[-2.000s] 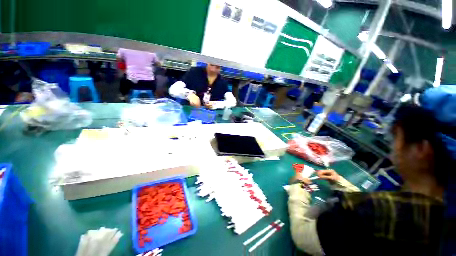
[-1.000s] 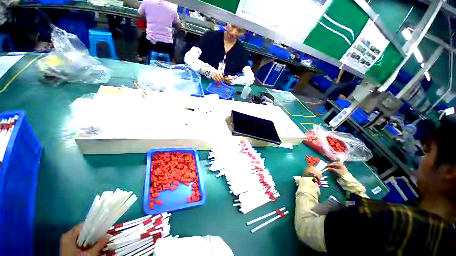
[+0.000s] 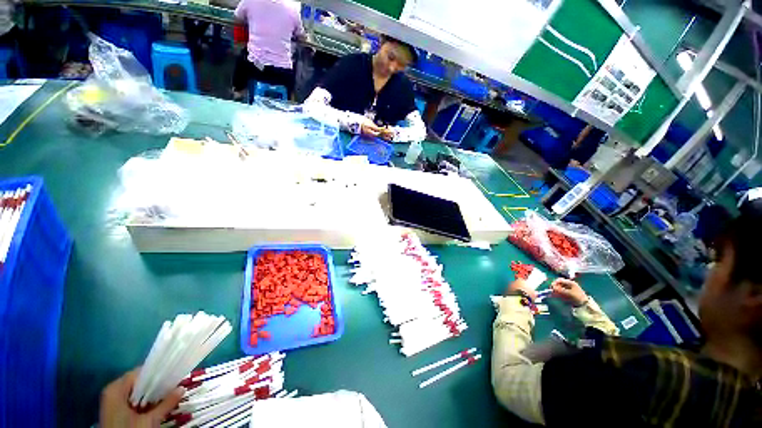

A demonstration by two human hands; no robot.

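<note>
My left hand (image 3: 134,401) is at the bottom left, closed around a fanned bundle of white tubes (image 3: 180,355). Banded tubes (image 3: 238,386) lie in a heap just right of it. A white sleeve-like shape (image 3: 322,411) shows at the bottom edge; my right hand cannot be made out. The blue parts tray (image 3: 292,344) holds loose red fittings (image 3: 288,280). A larger heap of banded tubes (image 3: 409,292) lies right of the tray, with two banded tubes (image 3: 447,366) in front of it.
A blue crate (image 3: 38,309) with banded tubes stands at the left. Behind the tray is a long cream box (image 3: 251,240) with a black tablet-like rectangle (image 3: 428,211). A bag of red parts (image 3: 561,242) lies right. One person (image 3: 376,88) sits opposite, another (image 3: 635,376) at right.
Since the earliest frame, the view has tilted down and my left hand with its bundle has come into view. Over the last second, little has changed beyond a small camera shift.
</note>
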